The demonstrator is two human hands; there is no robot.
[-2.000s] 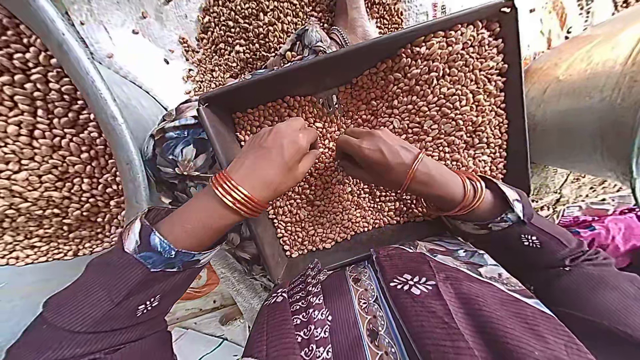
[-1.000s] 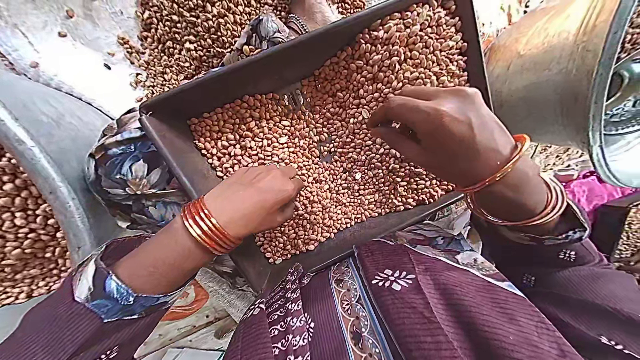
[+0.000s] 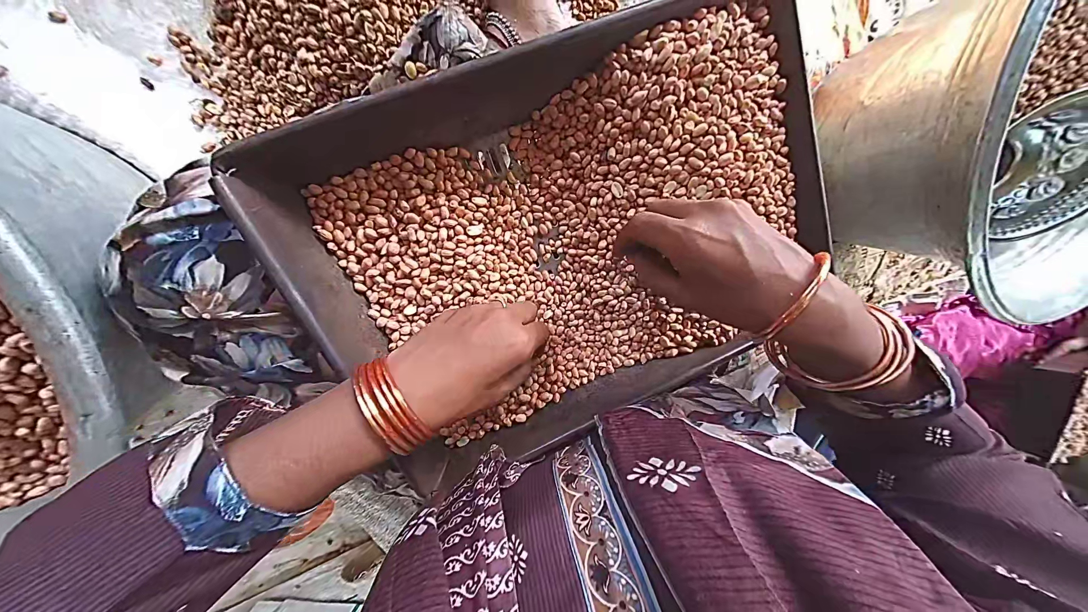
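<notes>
A dark rectangular metal tray (image 3: 289, 246) rests tilted across the lap, spread with reddish-brown shelled peanuts (image 3: 680, 110). My left hand (image 3: 476, 357) lies on the peanuts near the tray's lower edge, fingers curled down; whether it pinches a nut is hidden. Over the right part of the peanuts is my right hand (image 3: 714, 259), its fingers bent toward the thumb, fingertips in shadow. Orange and gold bangles circle both wrists. Between the hands, small bare patches of the tray floor show.
On the left stands a large metal basin (image 3: 51, 289) holding more nuts. A metal pot (image 3: 901, 127) lies on its side at the right, beside bright pink cloth (image 3: 969, 336). Beyond the tray, a pile of darker nuts (image 3: 289, 68) lies near a bare foot (image 3: 535, 13).
My hands, close together two seconds ago, are now farther apart. The left hand has come down toward the tray's near edge. The view has shifted.
</notes>
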